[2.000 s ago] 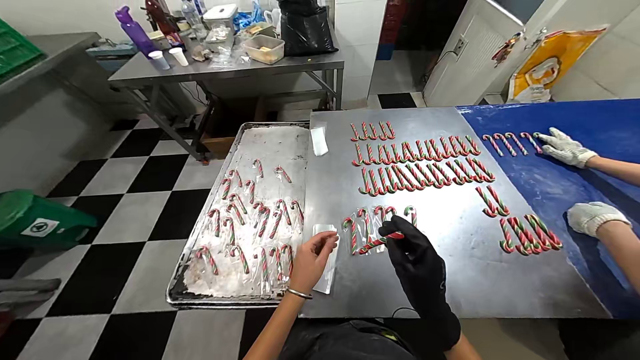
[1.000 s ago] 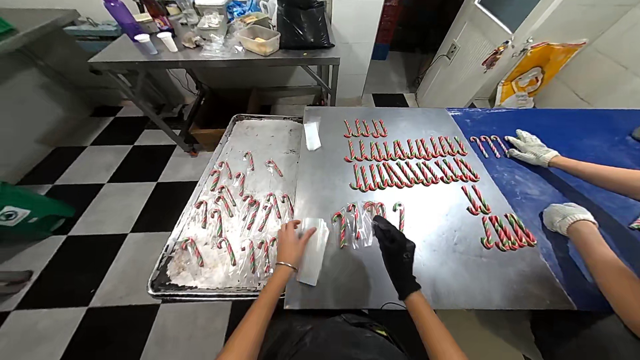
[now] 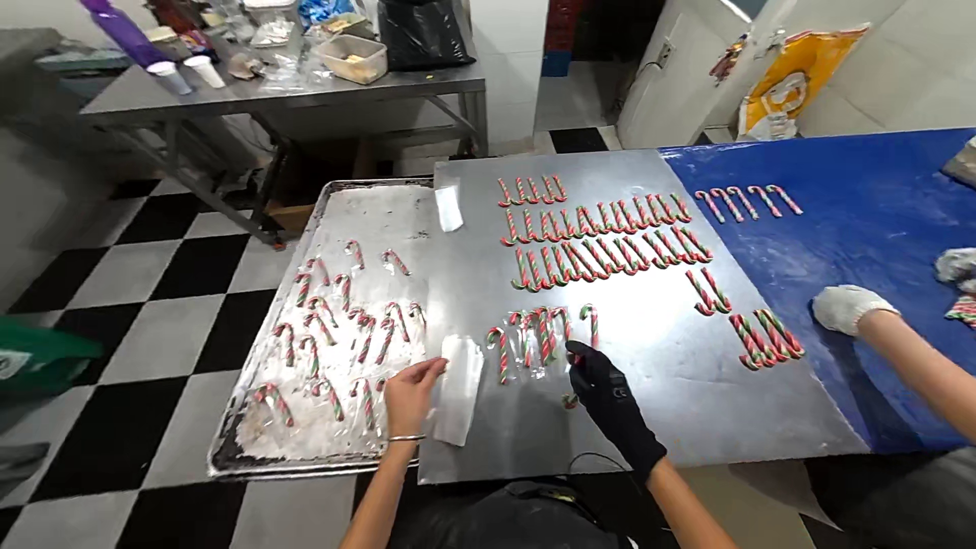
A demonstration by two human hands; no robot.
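My bare left hand (image 3: 412, 393) has its fingertips pinched at the left edge of a stack of clear plastic sleeves (image 3: 460, 389); whether one is gripped is unclear. My right hand (image 3: 606, 393), in a black glove, is over the metal table, with part of a candy cane (image 3: 569, 400) showing beneath its fingers. Just beyond it lies an unwrapped candy cane (image 3: 592, 326). Left of that, several wrapped candy canes (image 3: 499, 354) lie side by side. Farther back are rows of unwrapped candy canes (image 3: 610, 255). More wrapped canes (image 3: 364, 335) lie scattered on the worn baking tray (image 3: 381, 213).
On the right, a co-worker's white-gloved hands (image 3: 846, 309) are at a blue table surface (image 3: 770, 267) holding several candy canes (image 3: 751, 202). Another plastic piece (image 3: 449, 208) lies at the metal table's far left. A cluttered steel table (image 3: 290, 99) stands behind, a green bin (image 3: 46, 354) at left.
The candy cane my right hand held up two seconds ago is no longer raised. That hand has come down near the table. The co-worker's hands have moved away from the canes on the blue surface.
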